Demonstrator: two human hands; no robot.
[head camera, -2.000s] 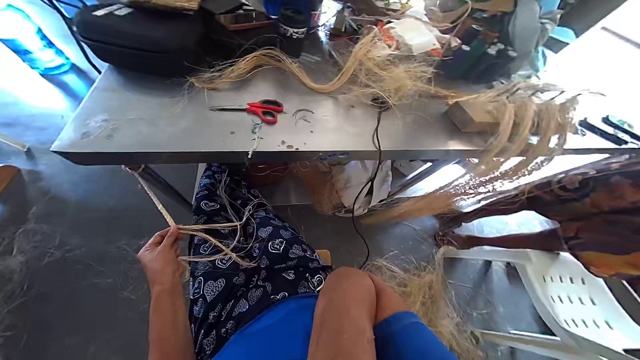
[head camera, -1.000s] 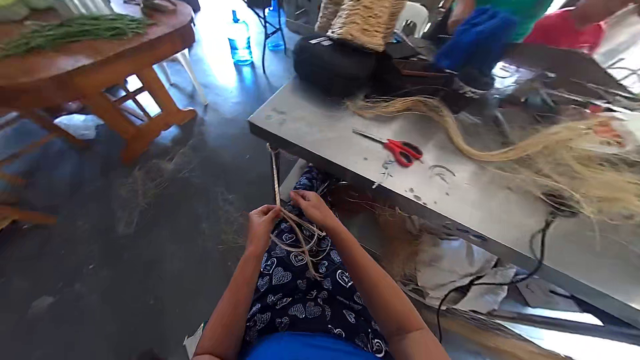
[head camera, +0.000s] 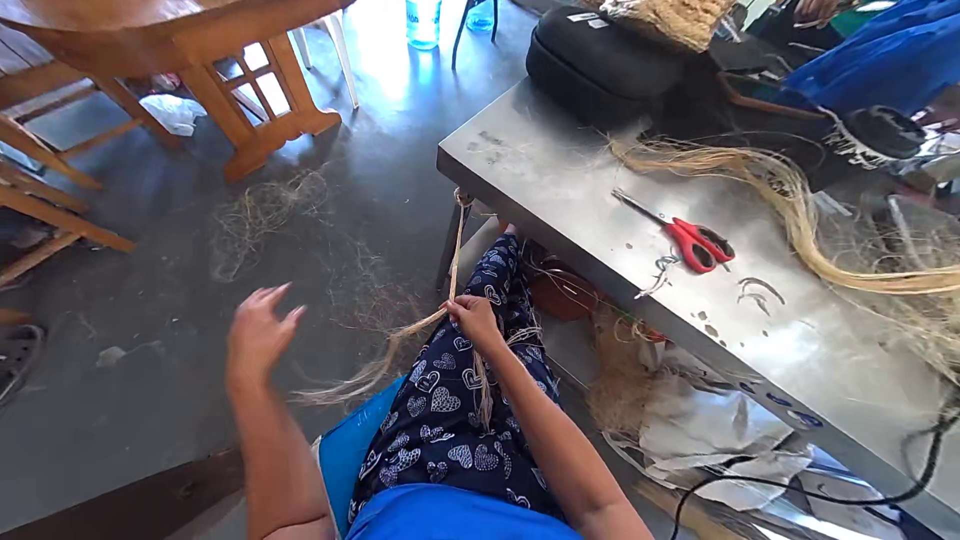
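A braided cord of pale plant fibre (head camera: 457, 244) runs from a tie near the table's corner down to my right hand (head camera: 475, 319), which pinches it at the point where its loose strands part. One strand bundle (head camera: 375, 371) trails to the left over my lap's edge, and others hang down over my patterned trousers. My left hand (head camera: 261, 330) is in the air to the left of the cord, fingers spread, holding nothing. Red-handled scissors (head camera: 694, 244) lie on the metal table (head camera: 570, 195), beside a long hank of blond fibre (head camera: 806, 232).
A black case (head camera: 600, 67) stands at the table's far end. Fibre scraps (head camera: 270, 214) lie on the floor at left, near a wooden table (head camera: 262, 97). Papers (head camera: 712, 427) and a black cable (head camera: 810, 495) are below and beside the metal table's edge at right.
One second ago both hands were together at the cord; my left hand has since let go and moved out to the left. The right hand still grips it. The view has shifted.
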